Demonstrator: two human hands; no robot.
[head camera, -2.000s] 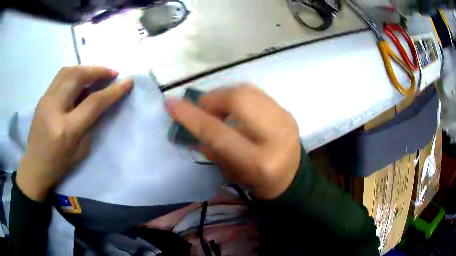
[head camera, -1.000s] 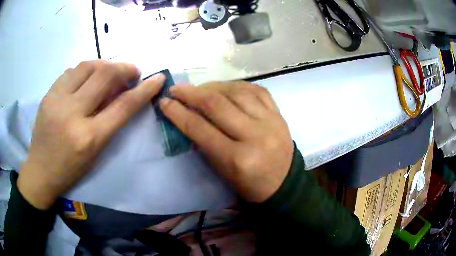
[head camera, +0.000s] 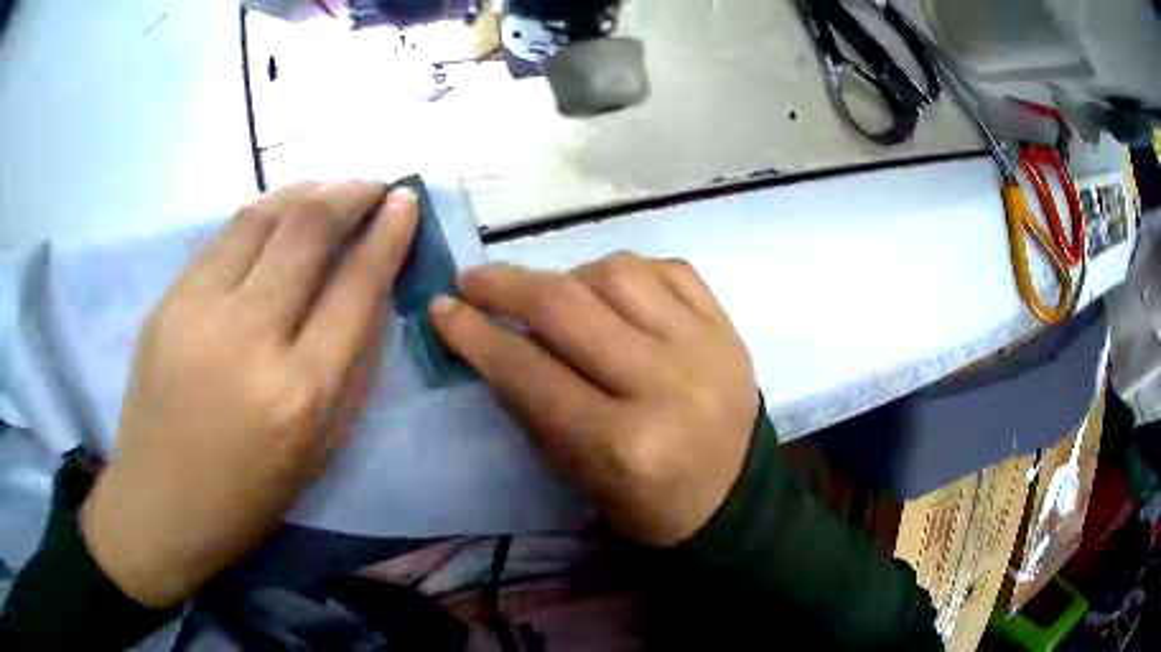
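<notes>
A pale blue-grey fabric panel (head camera: 382, 446) lies over the front edge of the white machine table. A small dark teal patch (head camera: 430, 261) lies on it, long and narrow, slightly tilted. My left hand (head camera: 261, 357) rests on the panel, with a fingertip on the patch's upper end. My right hand (head camera: 624, 382) holds the patch's right side with thumb and fingertips, about midway down. Part of the patch's lower end and the panel under both hands are hidden.
The machine's needle area (head camera: 528, 32) and a grey part (head camera: 598, 77) are above the hands. Black-handled shears (head camera: 879, 77) and orange-and-red-handled scissors (head camera: 1038, 242) lie at the right. Cardboard boxes (head camera: 980, 522) and a green bin (head camera: 1044, 618) are lower right.
The patch was lifted in my right hand, then came down onto the pale panel under both hands. Since then my left hand has shifted right and the panel's left part shows more.
</notes>
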